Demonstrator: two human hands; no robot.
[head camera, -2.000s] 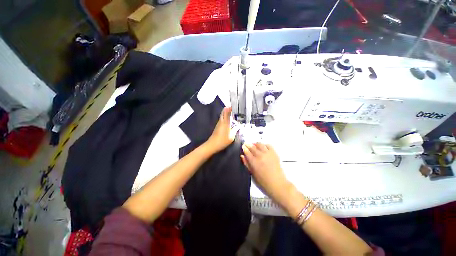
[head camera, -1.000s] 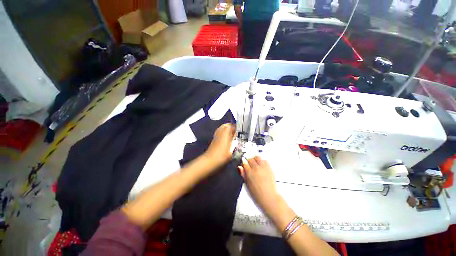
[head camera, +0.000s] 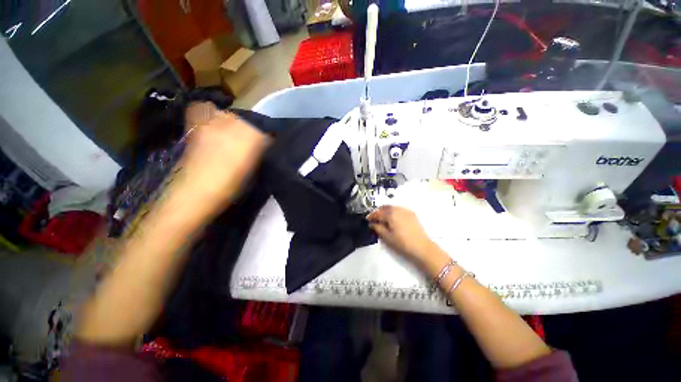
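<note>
A black cut panel (head camera: 321, 201) lies on the white table left of and under the needle area of the white sewing machine (head camera: 523, 142). The presser foot (head camera: 371, 195) is at its right edge. My right hand (head camera: 399, 233) pinches the panel's edge just in front of the foot, fingertips together. My left hand (head camera: 224, 149) is raised at the left, over the black garment body (head camera: 216, 246), which hangs off the table's left side. The left hand is blurred, and whether its fingers hold cloth cannot be seen.
A measuring tape (head camera: 508, 289) runs along the table's front edge. A pale blue trough (head camera: 299, 102) stands behind the table. Red crates (head camera: 322, 60) are behind and below it. An open cardboard box (head camera: 219, 67) is on the floor. A thread rises above the machine.
My left hand has moved from the needle up and left. The panel's long lower part, which hung over the front edge, now lies bunched on the table. My right hand stays by the foot.
</note>
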